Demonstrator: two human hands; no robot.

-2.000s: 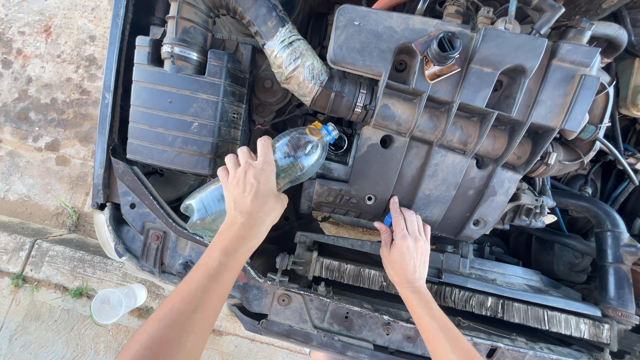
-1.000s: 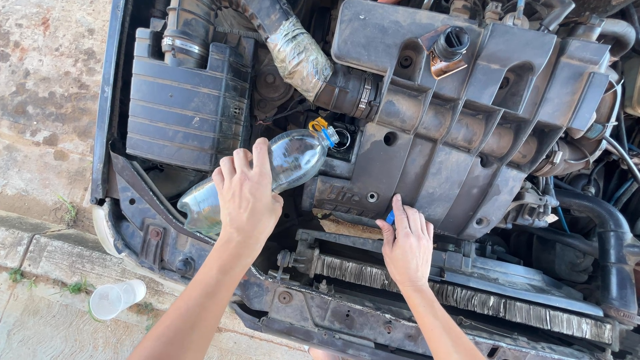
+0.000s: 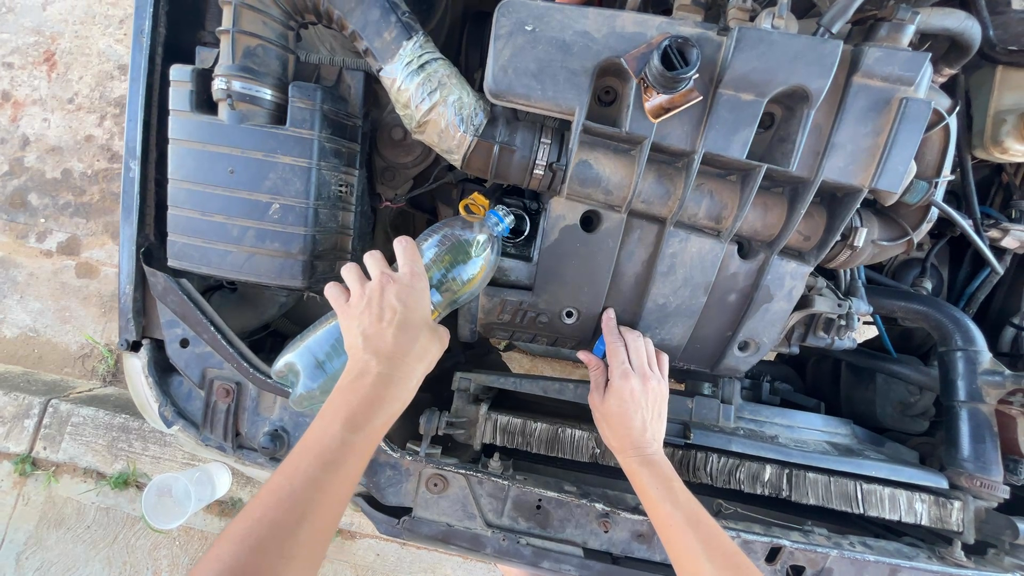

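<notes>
My left hand (image 3: 388, 312) grips a clear plastic bottle (image 3: 456, 260) around its middle. The bottle lies tilted, its blue-ringed mouth at a round opening (image 3: 518, 226) beside the engine cover. Next to the bottle's neck is a yellow ring-shaped handle (image 3: 474, 205). A blue cap (image 3: 599, 346) sits between the thumb and fingers of my right hand (image 3: 632, 384), which rests at the lower edge of the black plastic engine cover (image 3: 656, 280). Whether liquid is flowing from the bottle cannot be told.
A black air filter box (image 3: 256, 184) and a taped air hose (image 3: 436, 96) lie at the left. Below the engine cover runs the radiator (image 3: 800, 488) with bent fins. A black coolant hose (image 3: 956, 352) curves at the right. Clear plastic cups (image 3: 170, 500) lie on the pavement.
</notes>
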